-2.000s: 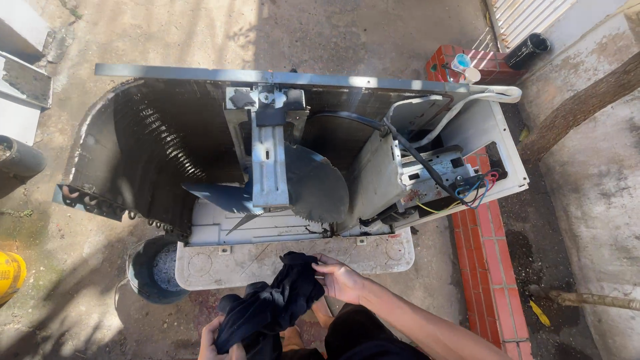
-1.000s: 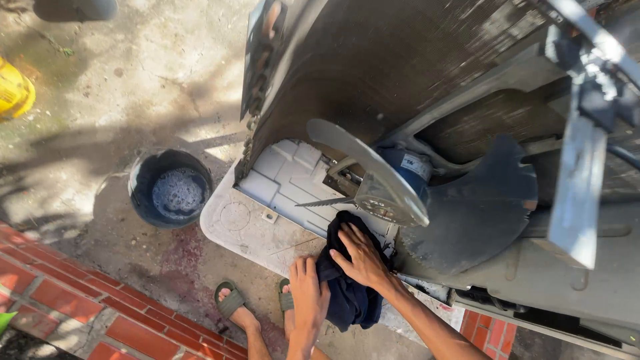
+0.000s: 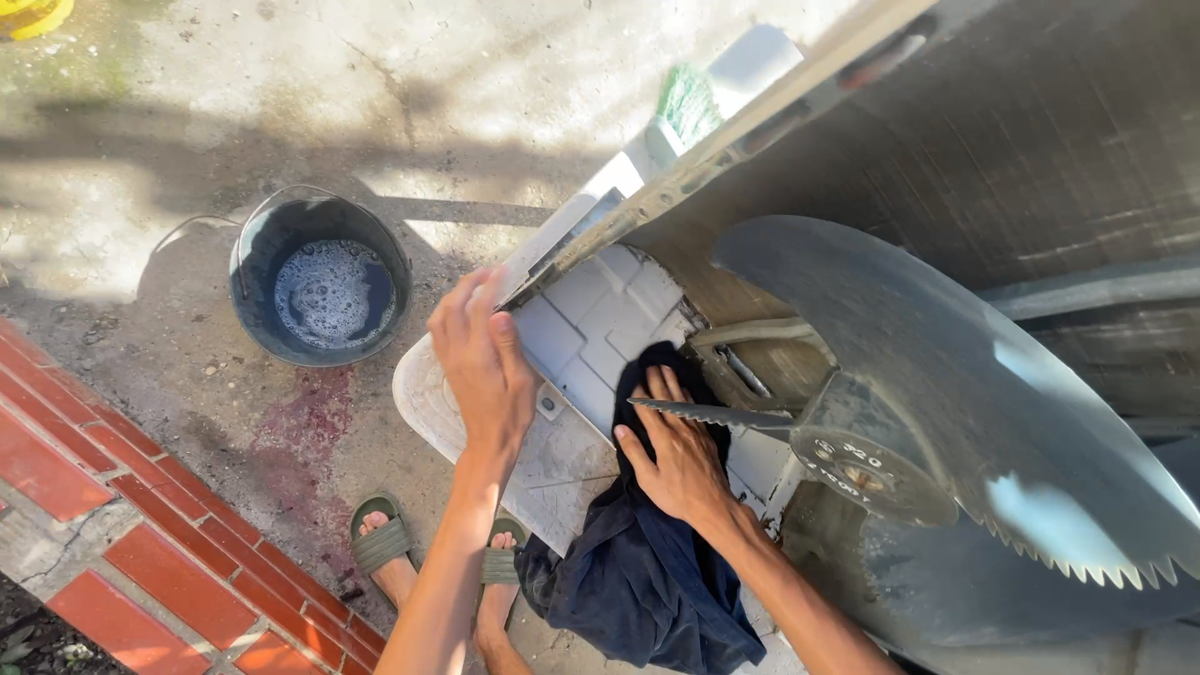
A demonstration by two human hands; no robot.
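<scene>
My right hand (image 3: pixel 680 459) presses a dark navy cloth (image 3: pixel 647 572) flat against the white base pan (image 3: pixel 600 323) of an air conditioner's outdoor unit. A serrated blade of the grey fan (image 3: pixel 862 375) passes just over its fingers. With its fingers around the near end of the unit's upright metal edge (image 3: pixel 656 192), my left hand (image 3: pixel 483 356) holds no cloth; its fingertips are partly hidden. The cloth hangs from the base pan over the pale plastic support underneath.
A dark bucket (image 3: pixel 322 272) of foamy water stands on the concrete at left. Red brick edging (image 3: pixel 178 572) runs along the lower left. Beyond the metal edge is a green-bristled brush (image 3: pixel 687 108). My sandalled feet are below the unit.
The view has swung toward the unit's left end and closer. My left hand has gone from beside the cloth to the metal edge. My right hand stays on the cloth, now on the base pan.
</scene>
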